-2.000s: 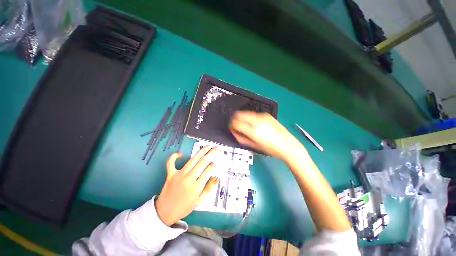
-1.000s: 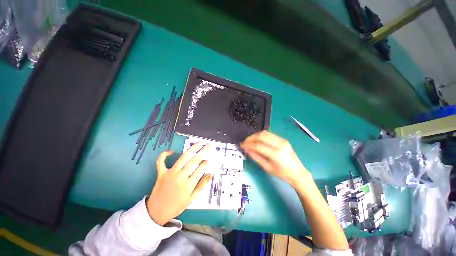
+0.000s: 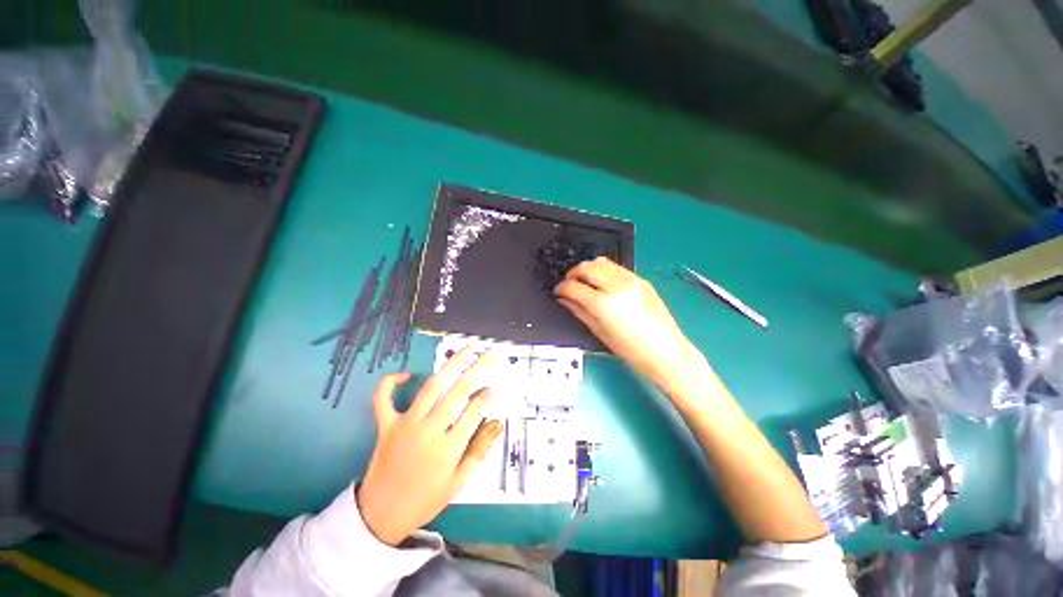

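Observation:
The white fixture plate [image 3: 548, 449] lies in front of me, with dark slots and marks. My left hand [image 3: 431, 437] rests flat on its left part, fingers apart, holding nothing that I can see. The black square parts tray [image 3: 484, 292] is directly behind the plate. Tiny bright parts [image 3: 457, 243] lie along its left and top edge. A pile of small black parts [image 3: 560, 251] lies at its right side. My right hand [image 3: 612, 306] is over the tray's right side, fingertips together at the pile; whether they hold a part is hidden.
Loose black strips [image 3: 367, 321] lie left of the plate. A long black tray [image 3: 152, 327] with strips at its far end is at left, beside plastic bags [image 3: 70, 117]. Tweezers [image 3: 725, 296] lie right of the square tray. A second fixture [image 3: 880, 466] and bags [image 3: 956, 362] are at right.
My right hand first moved from the tray to the plate's top right corner, and is now back at the black pile. My left hand stays on the plate. The view has shifted slightly.

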